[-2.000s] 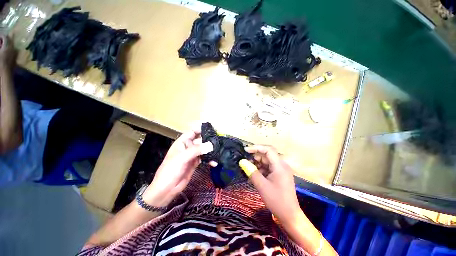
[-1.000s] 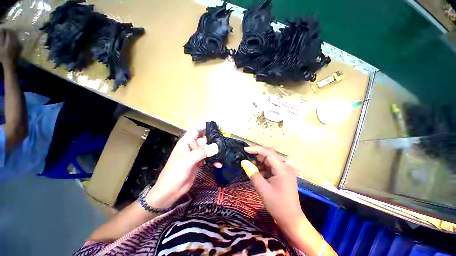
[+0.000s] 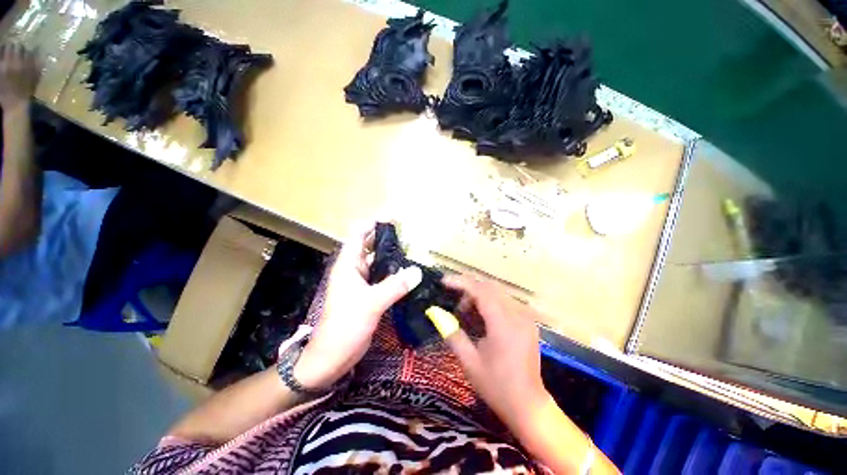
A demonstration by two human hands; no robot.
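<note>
A black moulded piece [image 3: 397, 278] is held above my lap, at the bench's near edge. My left hand [image 3: 358, 301] grips its left side, with the whitish-covered thumb on top. My right hand [image 3: 488, 334] holds its right side, with the yellow-covered thumb against it. The fingers hide much of the piece. Piles of similar black pieces [image 3: 520, 107] lie at the bench's far edge, and another pile [image 3: 153, 70] lies at the upper left.
A yellow-labelled tube [image 3: 607, 156], a pale round item [image 3: 507, 215] among small bits, and a whitish disc [image 3: 604, 217] lie on the bench. A clear panel stands right. An open cardboard box [image 3: 214, 299] is below left, blue bins [image 3: 650, 431] lower right. Another person's arm [image 3: 17, 158] shows left.
My left thumb has moved right across the black piece, and my left hand has turned. My right hand has shifted slightly left and its fingers have curled more.
</note>
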